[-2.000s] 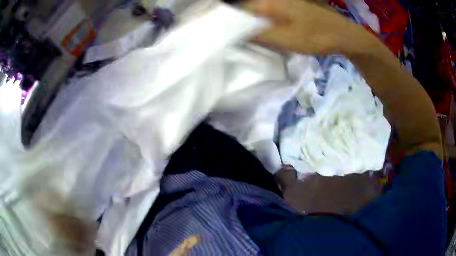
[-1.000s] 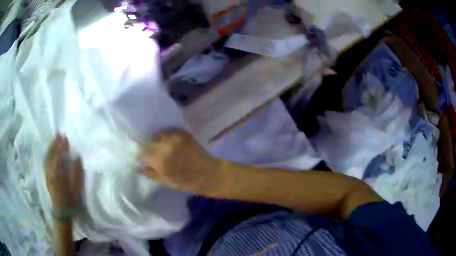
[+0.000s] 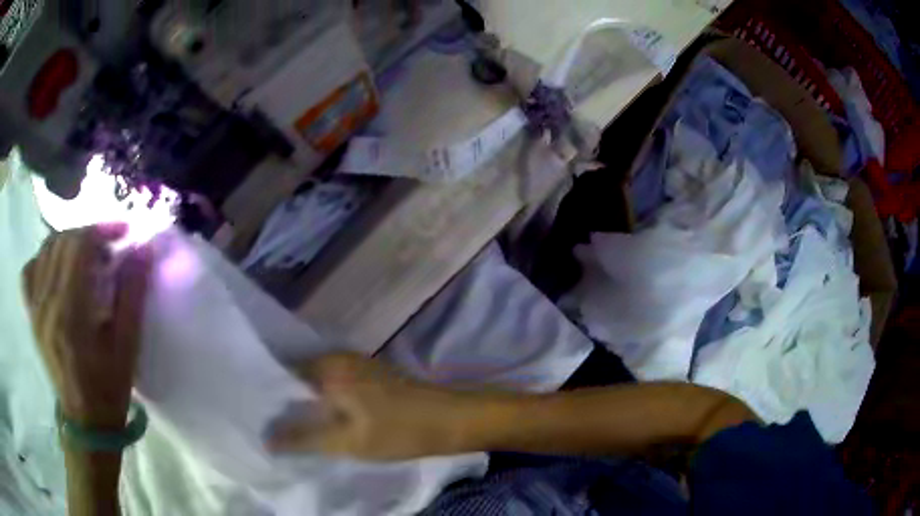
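The white garment body [image 3: 212, 353] lies under the machine light and runs down over the table edge and lap. My left hand [image 3: 86, 307], with a green band at the wrist, lies on the cloth right by the glaring needle area [image 3: 121, 212]. Its fingertips are lost in the glare, and I cannot tell if it grips. My right hand [image 3: 338, 408] is on the cloth lower down; its fingers are blurred and its grip is unclear. The overlock machine [image 3: 202, 60] stands above, with a red oval badge and an orange-framed label.
The cream table [image 3: 424, 237] has a printed label tape [image 3: 479, 149] and a knotted greyish strip at its edge. At the right, a carton [image 3: 876, 242] holds white pieces [image 3: 797, 353] and light blue ones. A red plastic basket [image 3: 782, 50] is behind it. White cloth hangs below the table edge.
Both hands are still on the white cloth. My left hand has gone up to the needle area; my right hand is lower on the cloth. The view has shifted, showing more of the machine.
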